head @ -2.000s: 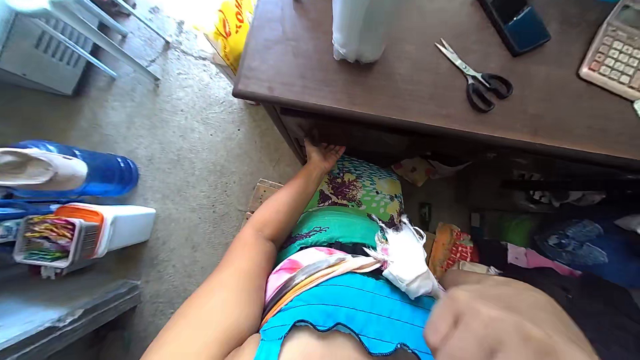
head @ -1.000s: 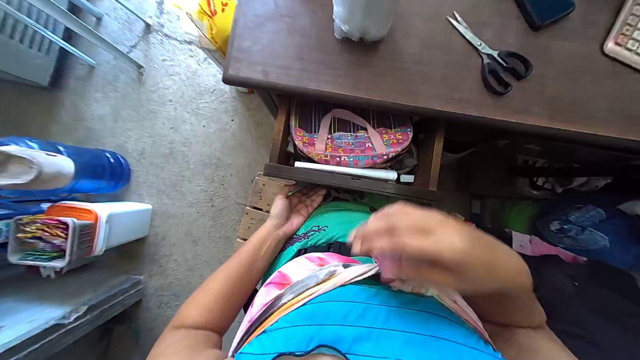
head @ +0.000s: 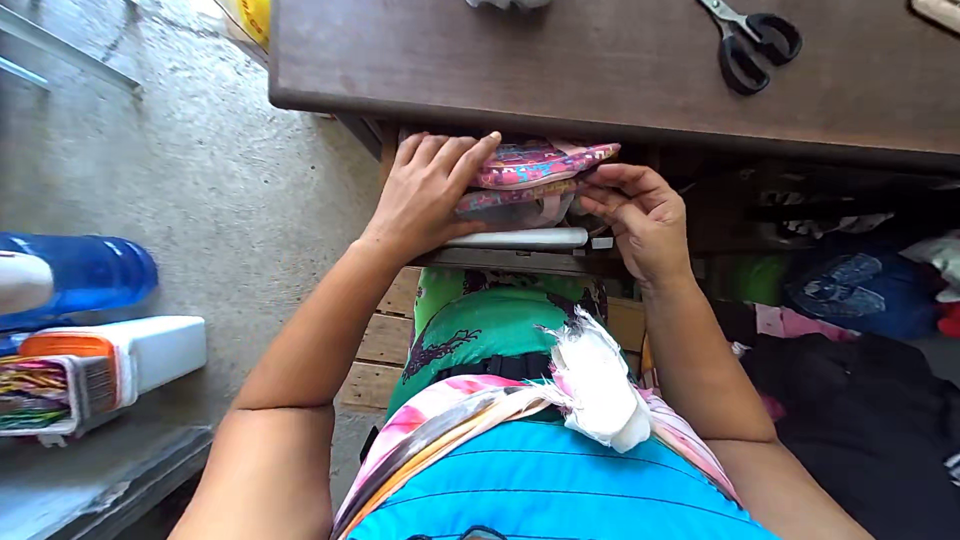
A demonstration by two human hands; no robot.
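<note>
A pink patterned pouch (head: 536, 166) with a zipper and pink handle straps sits in the pulled-out wooden drawer (head: 517, 260) below the desk top. My left hand (head: 431, 191) grips its left side, fingers over the upper edge and thumb low near a white flat object (head: 529, 238). At the pouch's right corner, my right hand (head: 641, 214) pinches its edge with thumb and fingers. The pouch is tilted, and its lower side shows a clear panel. What lies behind it in the drawer is hidden.
Black-handled scissors (head: 754, 45) lie on the brown desk top (head: 465, 67). On the left are a blue water bottle (head: 112, 274) and a white container (head: 165, 352) beside a basket of colourful items (head: 37, 394). Dark clothes (head: 847, 435) lie at lower right.
The drawer, closed two seconds ago, is pulled out. My left hand has moved from the drawer front onto the pouch, and my right hand has come up from my lap to the pouch.
</note>
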